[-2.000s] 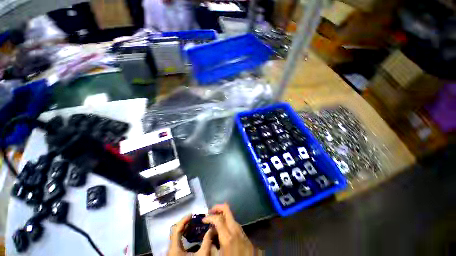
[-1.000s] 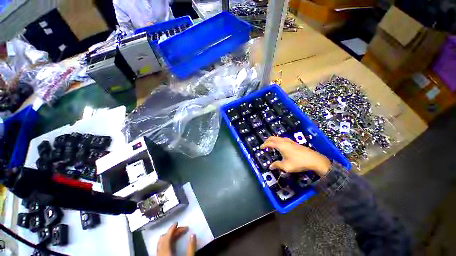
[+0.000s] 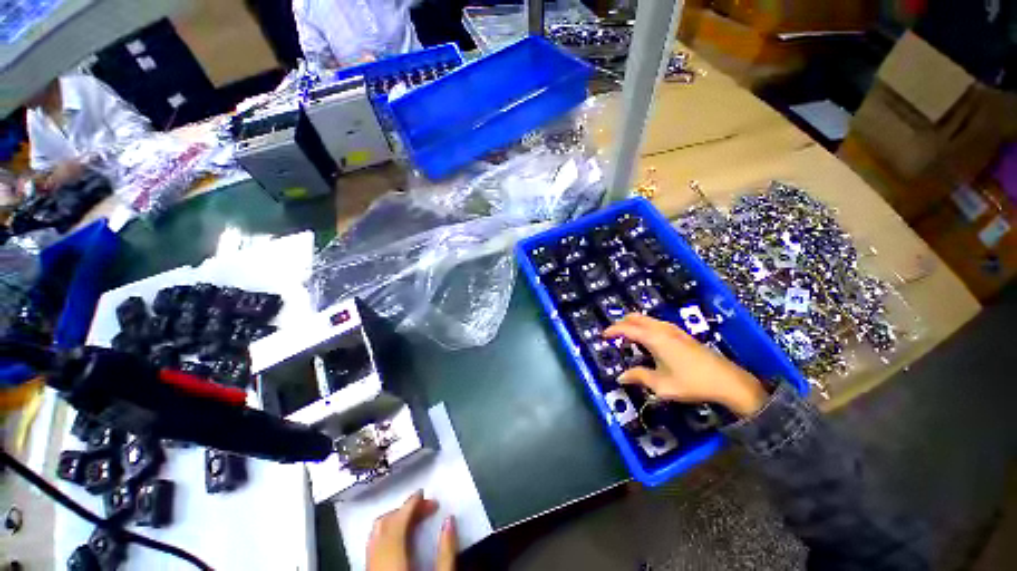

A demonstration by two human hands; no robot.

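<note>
My right hand (image 3: 686, 363) is over the blue tray (image 3: 561, 342), its fingertips down at the black housings (image 3: 611, 302) in the middle rows. The fingers hide whether one is gripped. A few silver-white square modules (image 3: 657, 442) lie in the near rows. My left hand (image 3: 407, 538) is cut off by the bottom edge; its thumb and fingers are apart and empty over the flat white pad (image 3: 459, 480). The black electric screwdriver (image 3: 201, 404) with a red lever slants in from the left, its tip beside the metal end of the white screw feeder (image 3: 318, 374).
Finished black units (image 3: 190, 323) lie loosely on the white board (image 3: 262, 507) at left. Crumpled clear bags (image 3: 429, 268) and an empty blue tray (image 3: 491, 106) are behind the feeder. A metal post (image 3: 641, 106) stands behind the full tray. Loose metal parts (image 3: 792, 273) cover cardboard at right. A person (image 3: 357, 28) is beyond.
Two seconds ago both hands held a black unit over the white pad; they have separated, and my right hand has moved to the tray. The screwdriver hangs farther left relative to the feeder.
</note>
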